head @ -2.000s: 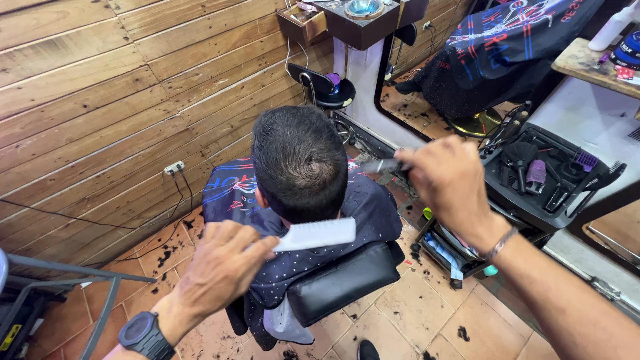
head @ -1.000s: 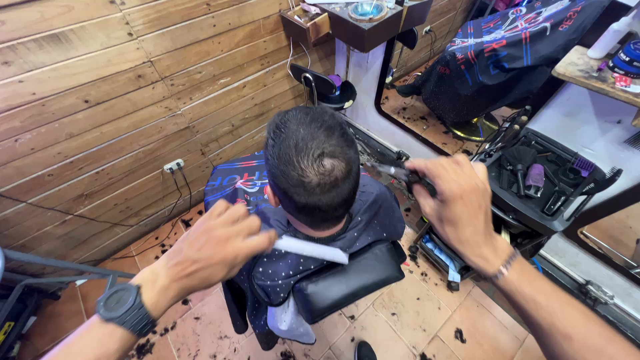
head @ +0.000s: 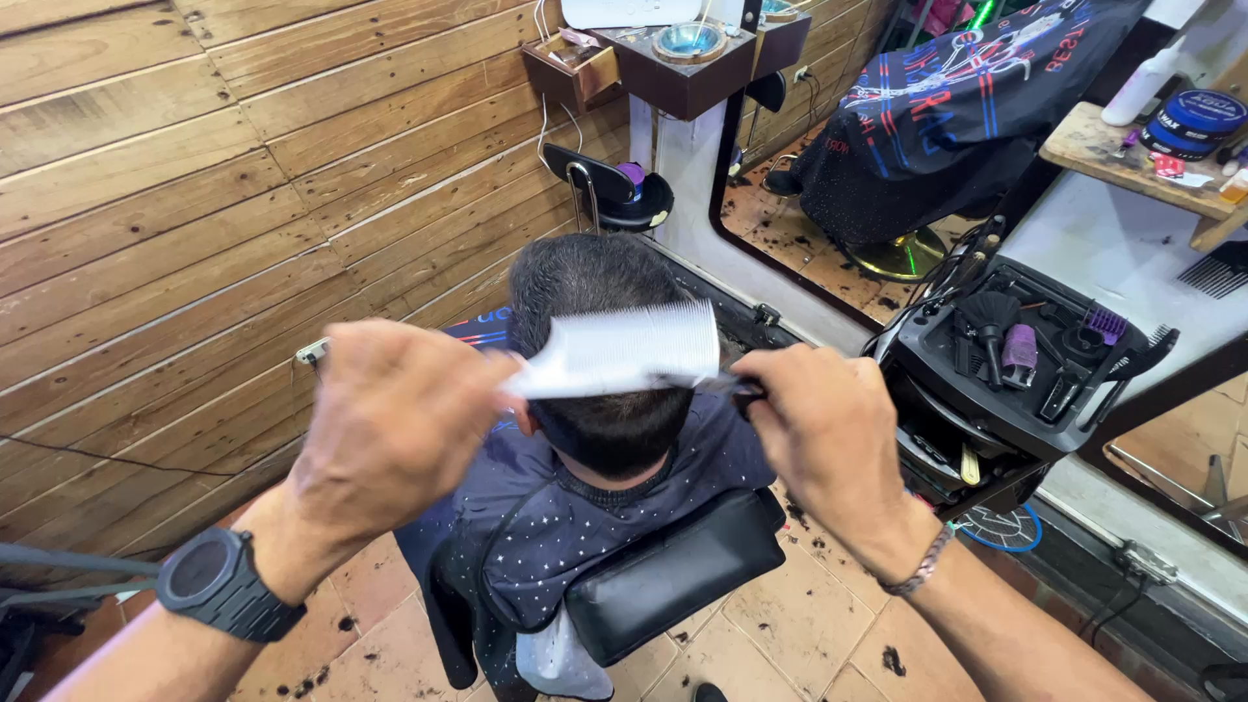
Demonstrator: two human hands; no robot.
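Note:
A person's head with short dark hair (head: 609, 429) is seen from behind, above a dark barber cape (head: 575, 526) with small white spots. My left hand (head: 400, 419), blurred, grips the handle end of a wide white clipper comb (head: 634, 346). The comb's teeth point up across the back of the head. In my right hand (head: 829, 429) are haircutting scissors (head: 707, 380); their blades lie along the comb's lower edge near its right end. Whether the blades are parted cannot be told. My fingers partly cover the scissors' handles.
Below the head stands a black padded headrest (head: 678, 575). At right, a black trolley tray (head: 1004, 429) holds brushes, combs and clippers. A mirror (head: 829, 234) leans behind it, and a wooden shelf (head: 1102, 146) holds jars. Wood planks line the left wall. Hair clippings lie on the tiled floor.
The white comb has come up from near the cape at the neck to the back of the head, its broad face now showing. The scissors have moved from beside the head to the comb.

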